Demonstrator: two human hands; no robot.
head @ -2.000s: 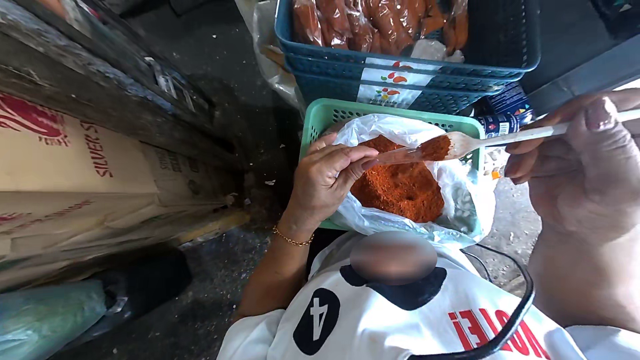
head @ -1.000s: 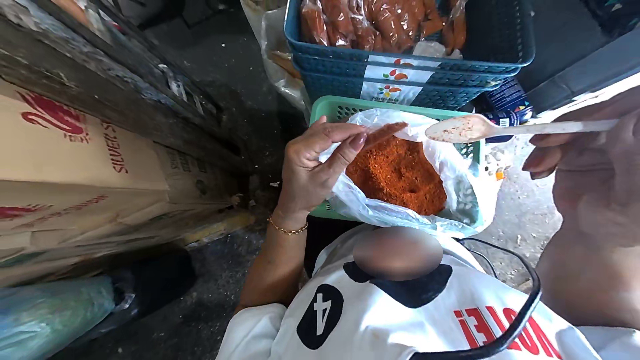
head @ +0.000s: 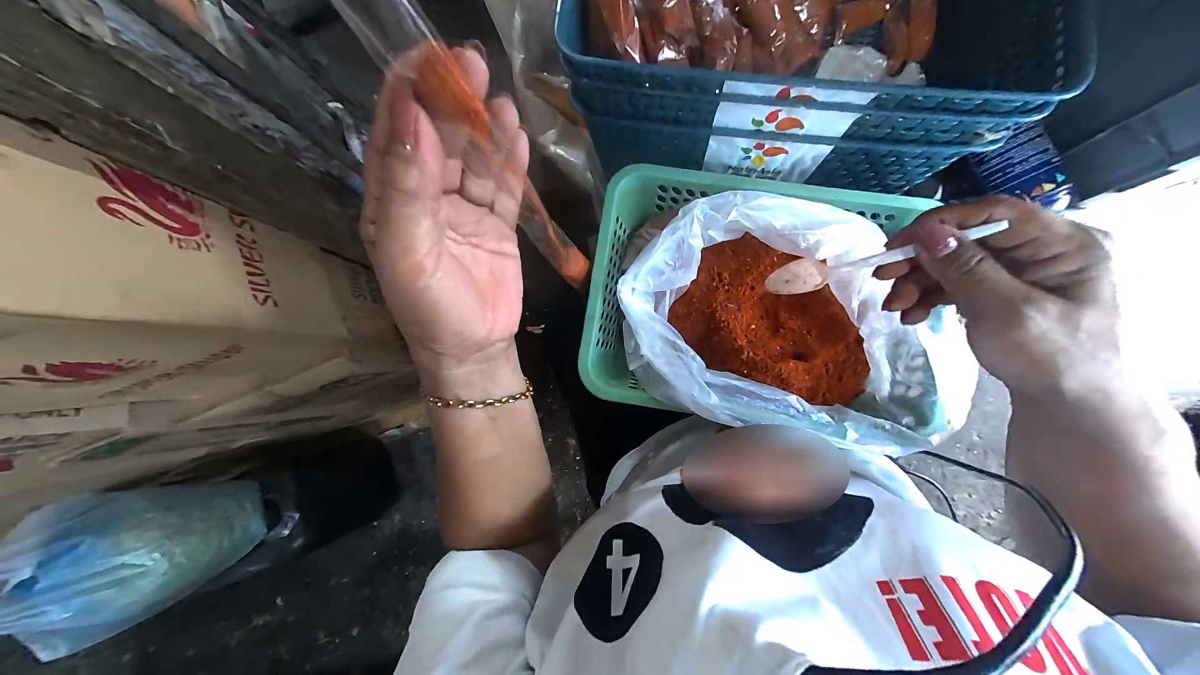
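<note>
My left hand is raised at the left, palm facing me. It holds a narrow clear plastic bag with red-orange powder inside. The bag passes across my fingers, its lower end hanging right of the hand. My right hand grips the handle of a white plastic spoon. The spoon's bowl, coated with a little powder, is over the red-orange powder. That powder fills a white plastic bag, which sits open in a green plastic basket.
Stacked blue plastic baskets with wrapped reddish-brown packs stand just beyond the green basket. Cardboard boxes line the left side. A pale plastic bag lies at the lower left. A black cable loops near my right forearm.
My left hand has moved left and away from the powder, with the narrow bag, and turned palm toward me. My right hand has brought the spoon left, over the powder.
</note>
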